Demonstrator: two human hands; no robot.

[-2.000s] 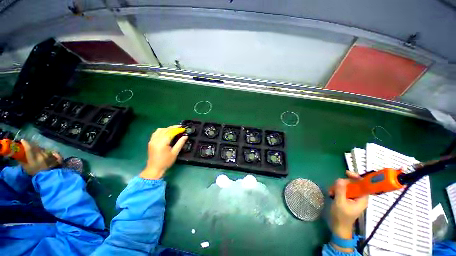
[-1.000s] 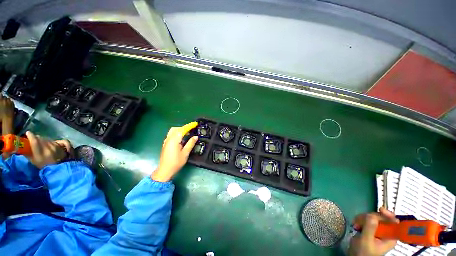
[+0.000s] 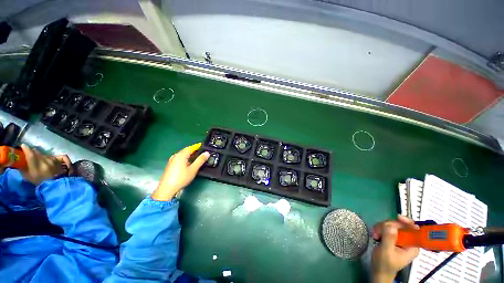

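A black foam parts tray (image 3: 270, 189) lies on the green mat with two rows of square pockets, each holding a small black device module (image 3: 264, 148). My left hand (image 3: 180, 172) is at the tray's left end, thumb at the lower left module, with a yellow piece at the index fingertip; whether it grips a module I cannot tell. My right hand (image 3: 390, 248) holds an orange electric screwdriver (image 3: 430, 237), its tip close to the right edge of a round dimpled screw disc (image 3: 345, 233).
Printed sheets (image 3: 450, 207) lie under the screwdriver at right. A neighbouring worker's hand (image 3: 44, 166) and blue sleeves are at left, beside another filled tray (image 3: 108, 115) and black stacked trays (image 3: 47, 69). A metal rail (image 3: 287, 85) runs behind. A white scrap (image 3: 226, 273) lies near the bottom edge.
My left hand has moved from the upper left pocket down to the lower left one. My right hand still holds the screwdriver beside the disc. The camera view has shifted.
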